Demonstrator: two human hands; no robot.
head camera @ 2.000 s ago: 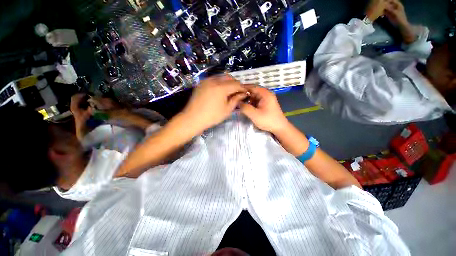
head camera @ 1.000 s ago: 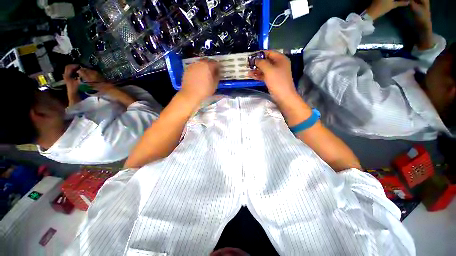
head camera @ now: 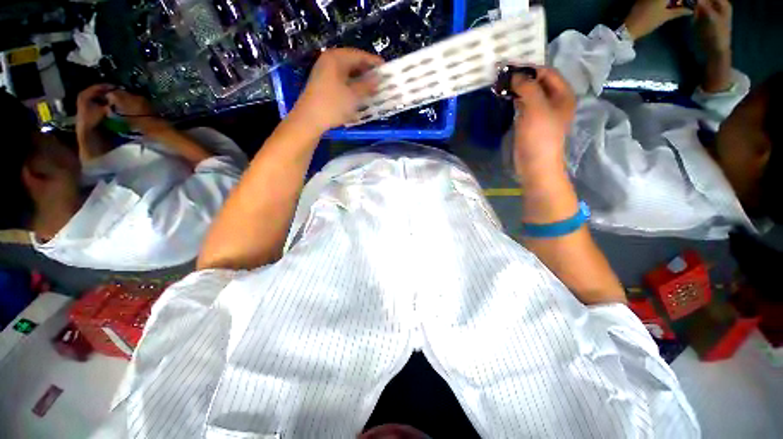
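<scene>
My left hand (head camera: 337, 90) grips the left end of a long white strip card (head camera: 451, 67) with rows of small oval shapes. The card is tilted, its right end higher, above a blue bin (head camera: 386, 134). My right hand (head camera: 544, 107) holds a small black, shiny housing (head camera: 506, 79) at its fingertips, by the card's right end. Whether my right fingers also touch the card cannot be told. The bin holds many loose black-silver units, partly hidden by the card.
A clear tray (head camera: 225, 77) with black units lies over the bin's left side. A person in a striped smock (head camera: 146, 206) sits at left, another (head camera: 661, 163) at right. Red crates (head camera: 110, 319) stand behind at left, more (head camera: 680, 285) at right.
The strip card has risen and tilted up off the bin's front edge. My right hand has moved right with the housing. My left hand has moved slightly up, still at the card's left end.
</scene>
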